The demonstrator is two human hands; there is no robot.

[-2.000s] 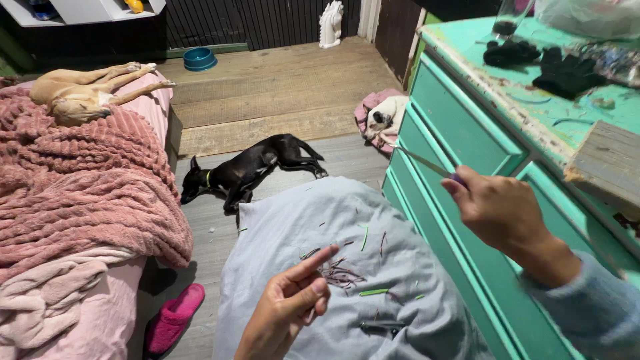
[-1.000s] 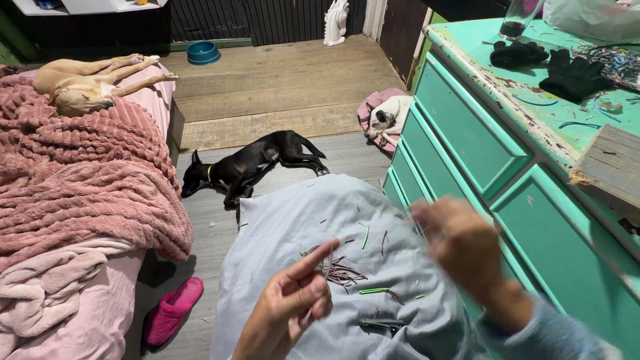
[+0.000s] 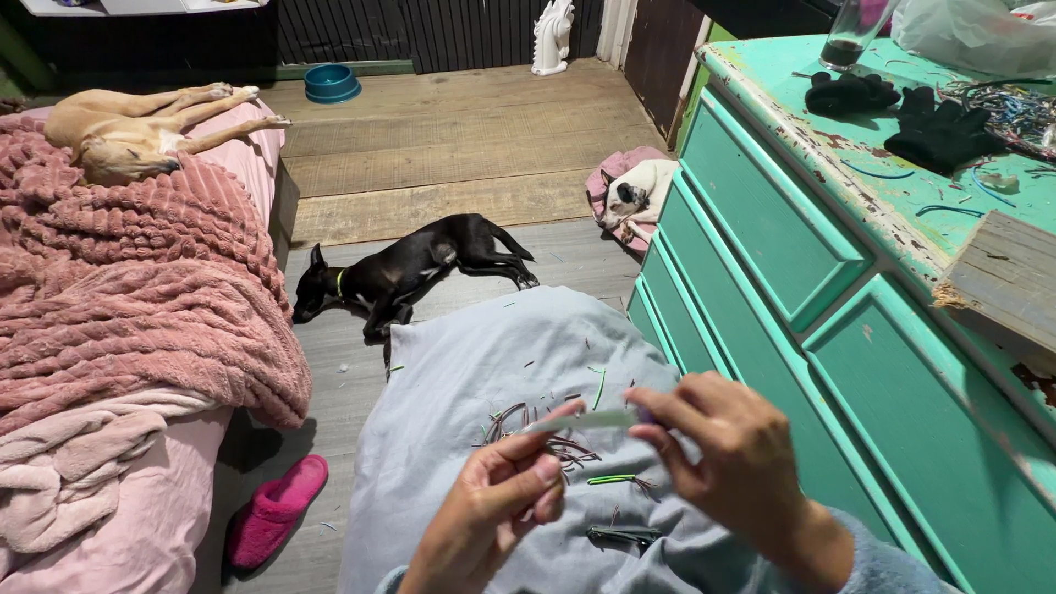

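Note:
My right hand (image 3: 726, 454) grips a purple-handled tool, apparently a knife; its pale, blurred blade (image 3: 598, 419) points left and lies across my left index finger. My left hand (image 3: 503, 495) is palm up, with its index finger extended and thumb bent; whether it pinches a thin wire is unclear. Below the hands, a grey-blue cloth (image 3: 437, 462) covers my lap. On it lie a pile of brownish wire pieces (image 3: 516, 419), some green wire pieces (image 3: 610, 478) and a small dark metal tool (image 3: 623, 536), perhaps clippers.
A turquoise dresser (image 3: 742, 264) at right bears black gloves (image 3: 940, 132), tangled wires (image 3: 1015, 111), a glass (image 3: 850, 41) and a wooden block (image 3: 1006, 272). A black dog (image 3: 421, 260) lies ahead, a white dog (image 3: 648, 194) beside the dresser, a tan dog (image 3: 132, 136) on the bed. A pink slipper (image 3: 276, 511) sits left.
My right hand has come down and left from over the dresser's edge, bringing the tool to my left hand. The left hand has hardly moved.

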